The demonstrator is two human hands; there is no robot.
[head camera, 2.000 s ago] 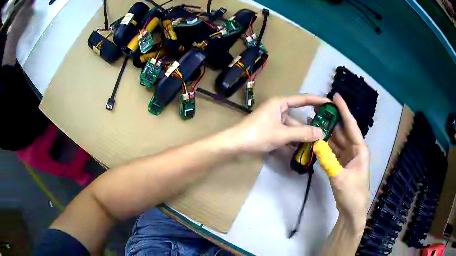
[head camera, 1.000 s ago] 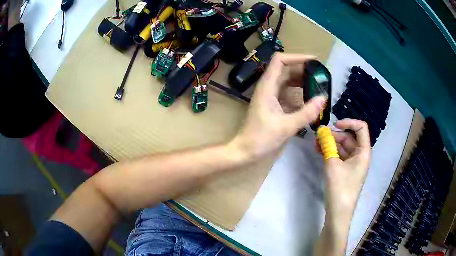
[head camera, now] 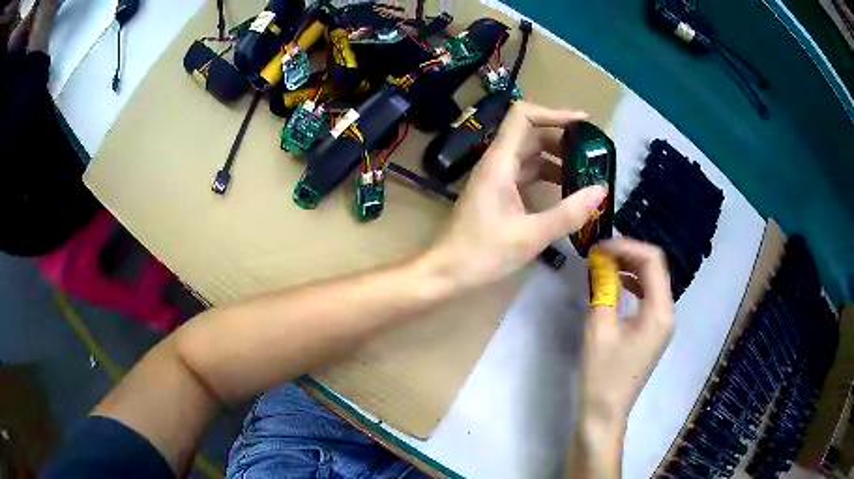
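Observation:
My left hand (head camera: 510,201) holds a black housing (head camera: 573,154) upright, its open side towards me, with the thumb on its lower part. A green circuit board (head camera: 592,159) sits in the upper part of the housing. Red and yellow wires (head camera: 592,224) show below the thumb. My right hand (head camera: 632,299) is just below the housing's lower end. It has a yellow ribbed thing (head camera: 604,279) at its fingers, which looks like a tool handle; its tip is hidden. A black cable plug (head camera: 553,256) shows below my left hand.
A pile of black shells (head camera: 360,122) with dangling green boards lies on the cardboard (head camera: 375,346). Stacked black parts (head camera: 674,210) lie on the white tabletop. Rows of slim black parts (head camera: 749,374) are at far right. Black cables (head camera: 716,56) lie on the green conveyor. A person's dark sleeve (head camera: 37,159) is at left.
The housing has risen and turned upright in my left hand. My right hand has moved from beside the housing to below its lower end. The cables on the conveyor have shifted into fuller view.

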